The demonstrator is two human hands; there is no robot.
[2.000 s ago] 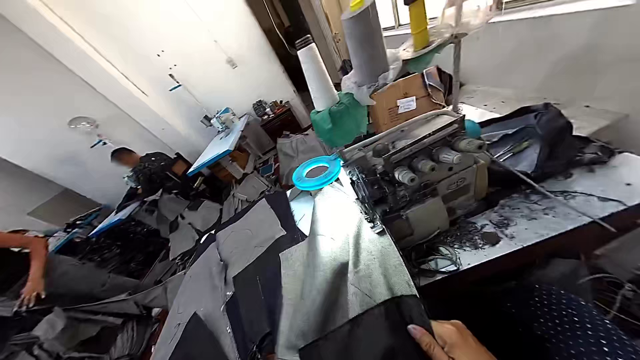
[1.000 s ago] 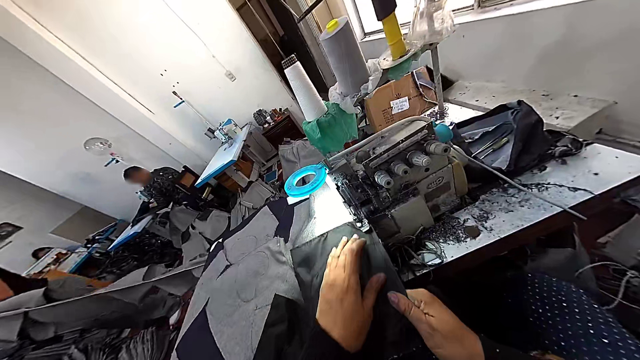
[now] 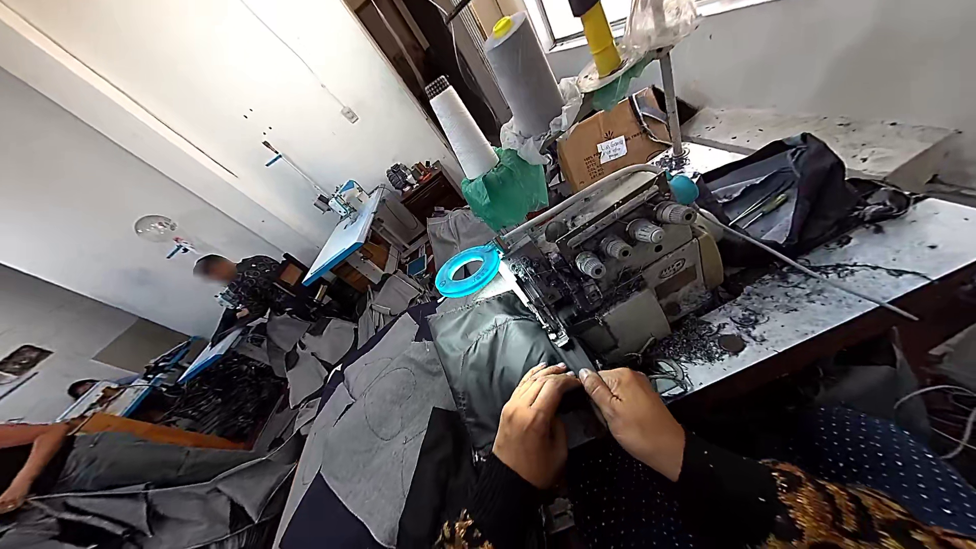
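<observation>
An overlock sewing machine (image 3: 633, 267) stands on the table, with lint around it. Dark grey-green fabric (image 3: 496, 351) lies at its presser foot (image 3: 559, 335). My left hand (image 3: 534, 427) rests on this fabric with its fingertips at the edge, just in front of the foot. My right hand (image 3: 637, 415) pinches the same edge between thumb and fingers, right beside the left. A blue ring-shaped magnetic dish (image 3: 488, 268) sits behind the fabric, left of the needle area. Grey cut fabric pieces (image 3: 389, 404) lie to the left.
Thread cones (image 3: 526, 72) and a cardboard box (image 3: 595, 152) stand behind the machine. A rod (image 3: 816, 274) crosses the white table (image 3: 900, 236) at right, near a dark cloth (image 3: 801, 179). A co-worker (image 3: 259, 286) sits at the far left; another person's arm (image 3: 34, 465) shows at the lower left edge.
My left hand, spread flat on the fabric a second ago, now has its fingers bent at the edge by the presser foot. My right hand has come in close beside it.
</observation>
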